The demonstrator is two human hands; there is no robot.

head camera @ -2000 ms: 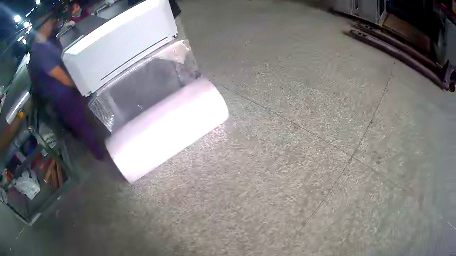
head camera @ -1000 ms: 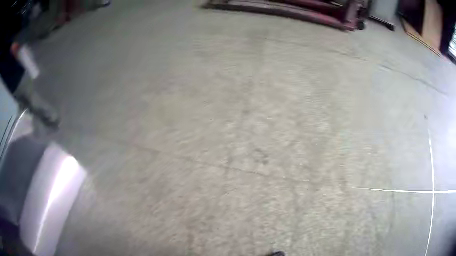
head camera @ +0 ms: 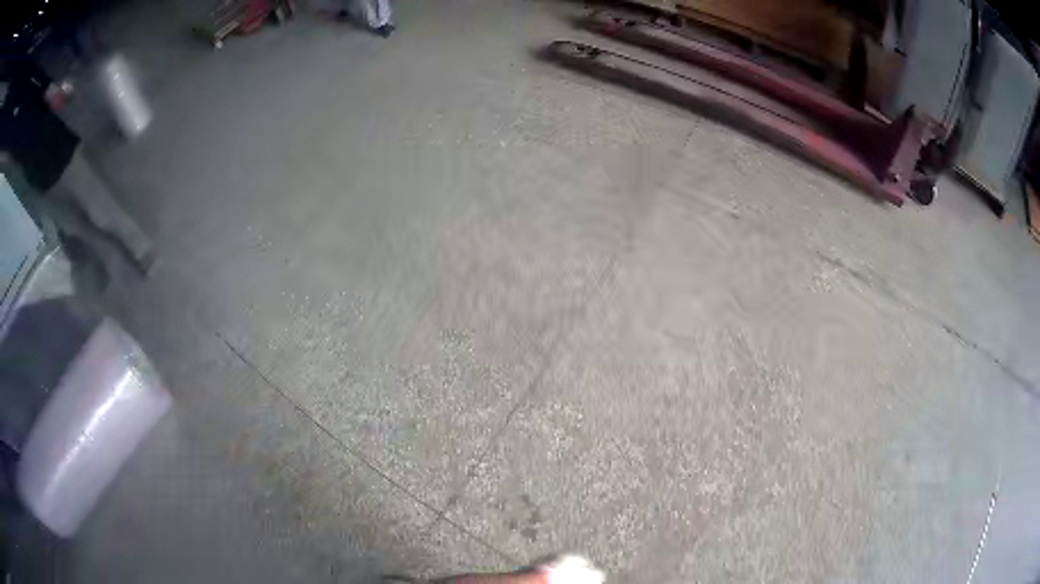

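Note:
My left hand (head camera: 573, 569), in what looks like a white glove, shows at the bottom edge. It is blurred and partly cut off, with a bare forearm coming in from the left. Its fingers cannot be made out. My right hand is out of the picture. A red pallet truck (head camera: 844, 151) stands low on the floor at the upper right, its two long forks pointing left. Its handle cannot be made out. No hand is touching it.
A shiny whitish roll (head camera: 94, 431) lies at the left edge, beside a pale housing (head camera: 17, 234). A person (head camera: 43, 143) stands behind, near an upright wrapped roll (head camera: 127, 100). Another person's leg (head camera: 374, 14) shows at the top. Grey panels (head camera: 996, 112) stand at the upper right.
The view has swung right, so the roll and housing now sit at the left edge. The pallet truck shows more fully. A gloved hand has come into the bottom edge.

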